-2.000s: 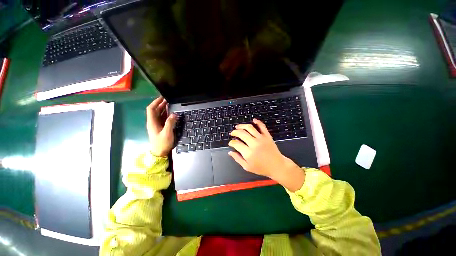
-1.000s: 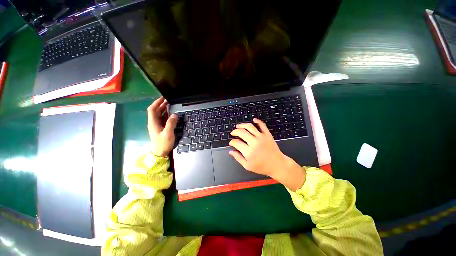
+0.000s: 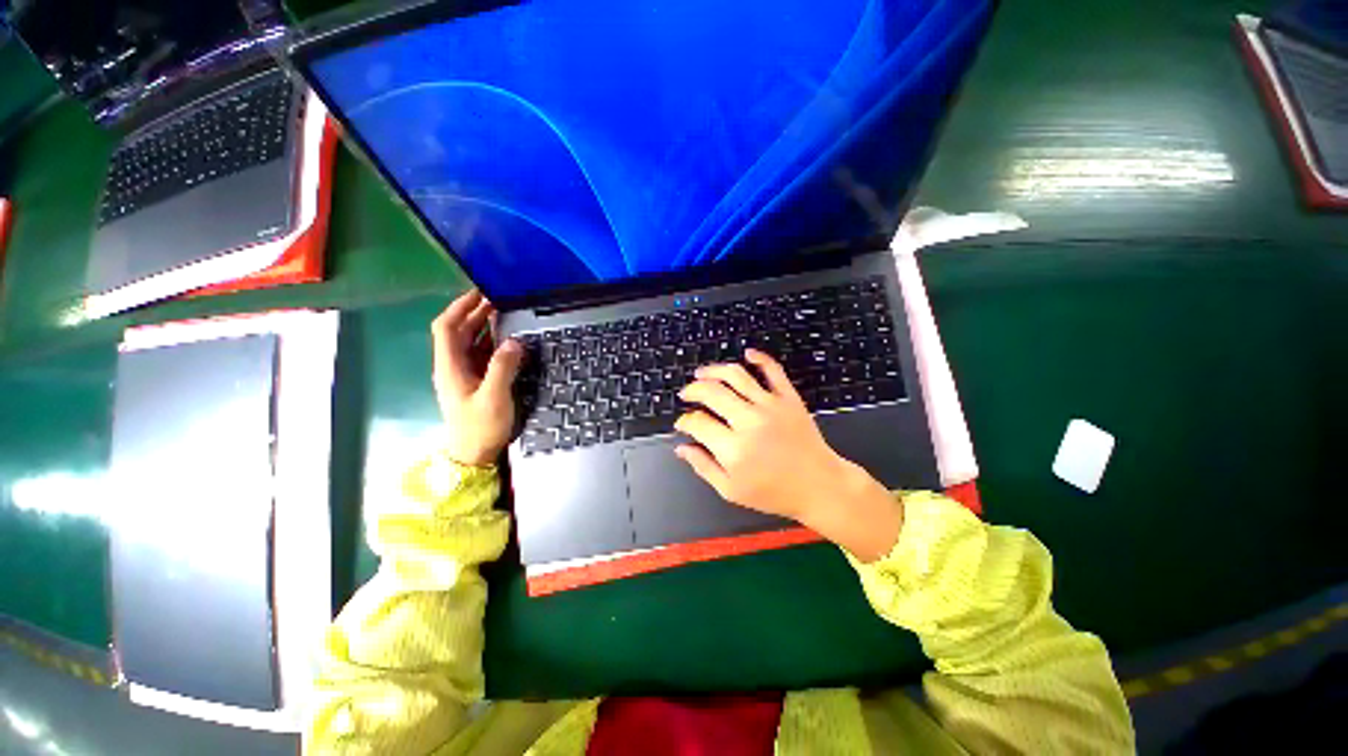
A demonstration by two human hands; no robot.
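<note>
An open dark grey laptop (image 3: 569, 510) sits on a white carrier pad with red edges (image 3: 946, 384). Its screen (image 3: 651, 133) shows a blue swirl desktop. My left hand (image 3: 478, 380) is at the laptop's left edge, with the thumb by the left end of the keyboard and the other fingers bent at the side, partly hidden. It is not clear if it grips the edge. My right hand (image 3: 761, 440) rests over the middle of the keyboard (image 3: 621, 362) with fingers apart, holding nothing, its palm above the palm rest.
A white test piece (image 3: 1084, 455) lies on the green bench (image 3: 1183, 340) at right. A closed laptop (image 3: 192, 517) lies on a white pad at left. Another open laptop (image 3: 200, 214) stands on a pad at upper left. Part of another (image 3: 1316, 96) shows at upper right.
The laptop's screen has gone from black to the blue swirl desktop. The open laptop at upper left and the one at upper right have shifted slightly left. My hands have hardly moved.
</note>
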